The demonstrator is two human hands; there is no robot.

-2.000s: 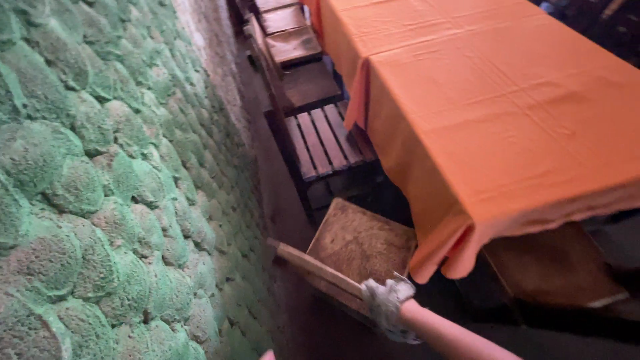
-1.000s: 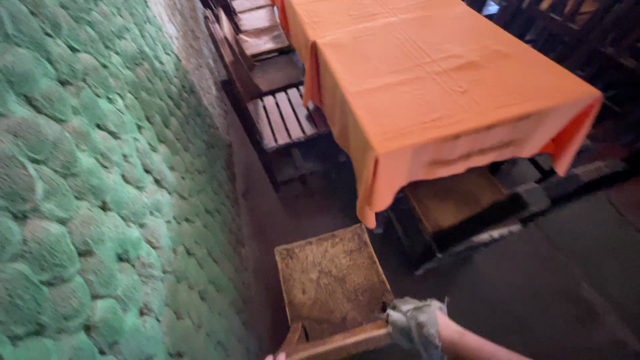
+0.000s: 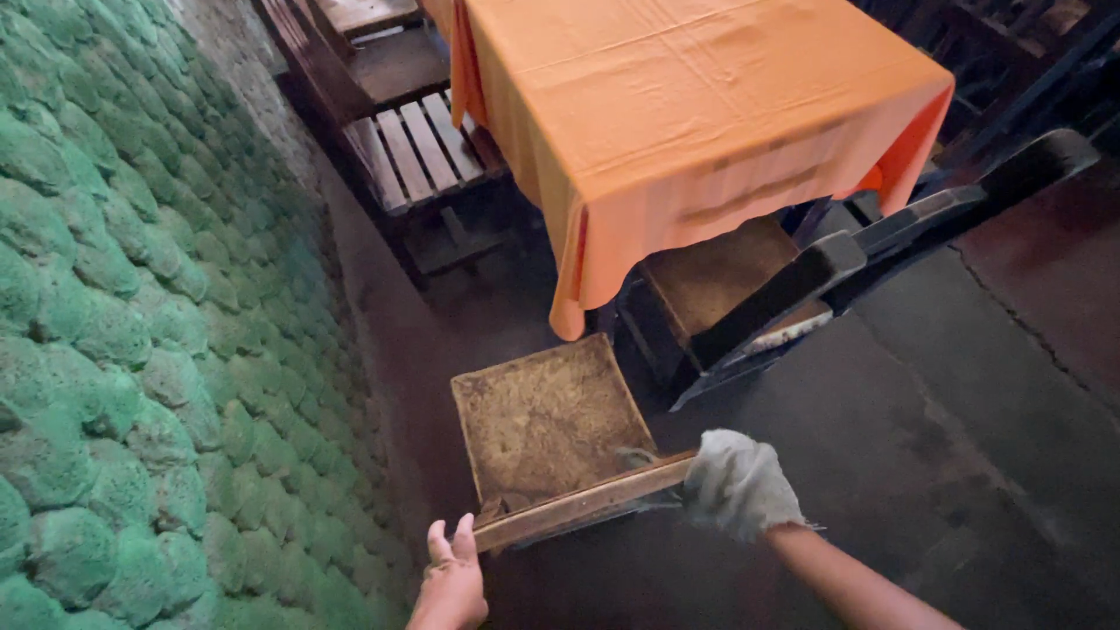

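A wooden chair with a worn square seat (image 3: 551, 420) stands low in the middle of the head view, its backrest nearest me. My left hand (image 3: 455, 573) is at the left end of the backrest's top rail (image 3: 582, 500), two fingers raised beside it; its grip is partly hidden. A grey-white cloth (image 3: 739, 481) covers my right hand (image 3: 744, 486), which is closed around the rail's right end with the cloth between. Just beyond the seat hangs the corner of an orange tablecloth (image 3: 604, 166).
A green bumpy stone wall (image 3: 157, 376) runs along the left. Behind the held chair, a slatted chair (image 3: 420, 153) stands at the table's left side. A dark chair (image 3: 761, 297) is tucked at the table's near end. Dark floor (image 3: 919, 437) lies at right.
My left hand has come into view at the left end of the rail. The chair has turned, its backrest now facing me. The view has shifted to the right.
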